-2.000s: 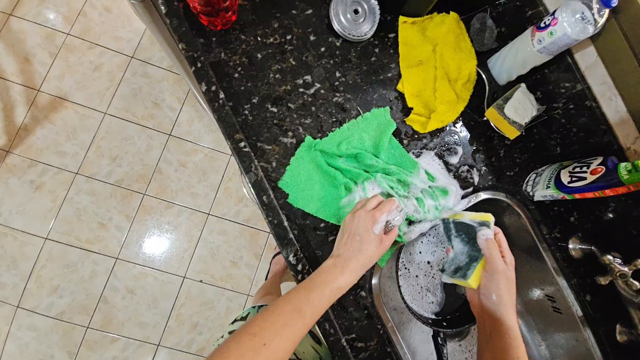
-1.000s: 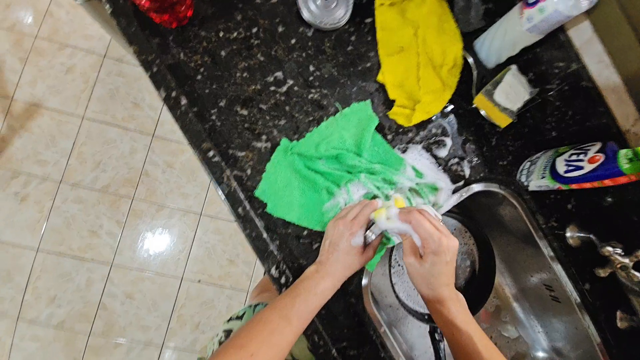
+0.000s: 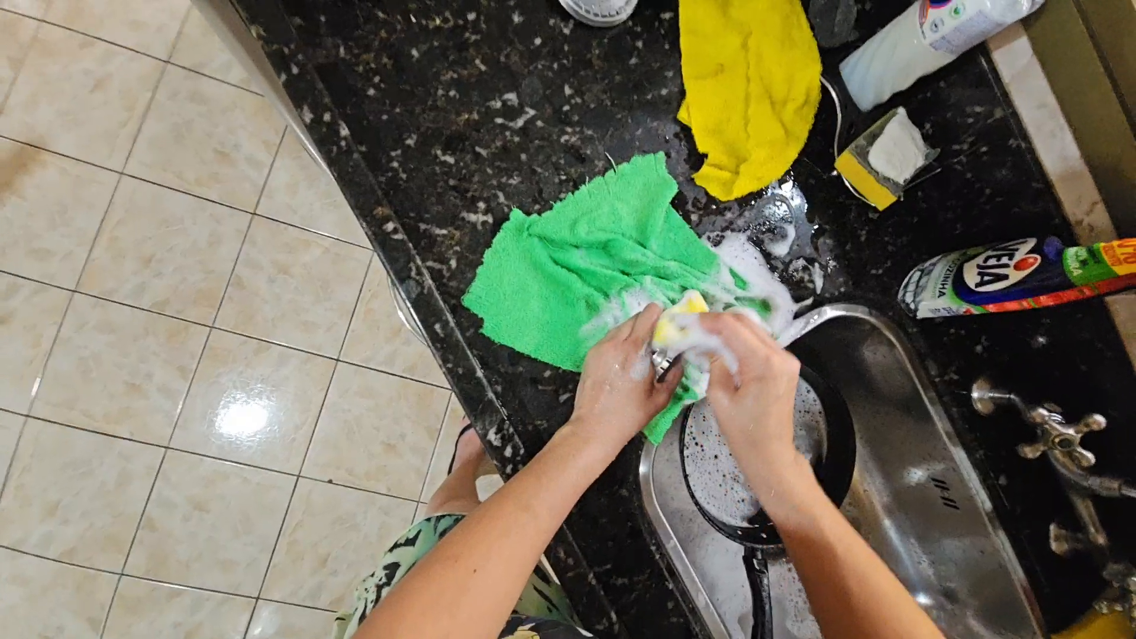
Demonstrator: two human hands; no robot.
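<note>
My right hand (image 3: 754, 373) grips a foamy yellow sponge (image 3: 682, 318). Close against it, my left hand (image 3: 621, 377) is closed on a small metal item (image 3: 661, 362), mostly hidden by fingers and suds, so its kind cannot be told. Both hands are over the soapy lower edge of a green cloth (image 3: 577, 266), which lies on the dark stone counter, one corner hanging at the sink's rim. Below my right hand, a black frying pan (image 3: 839, 435) with suds and dark specks inside sits in the steel sink (image 3: 923, 479).
A yellow cloth (image 3: 750, 89) lies beyond the green one. To its right are a second sponge (image 3: 865, 182) in a wire holder, a bottle of whitish liquid (image 3: 914, 53) and a Veja cleaner bottle (image 3: 1003, 277). Metal taps (image 3: 1061, 435) stand right of the sink.
My right hand and the sponge have moved left from over the pan to meet my left hand at the green cloth. Between one second ago and now the hands stay together there.
</note>
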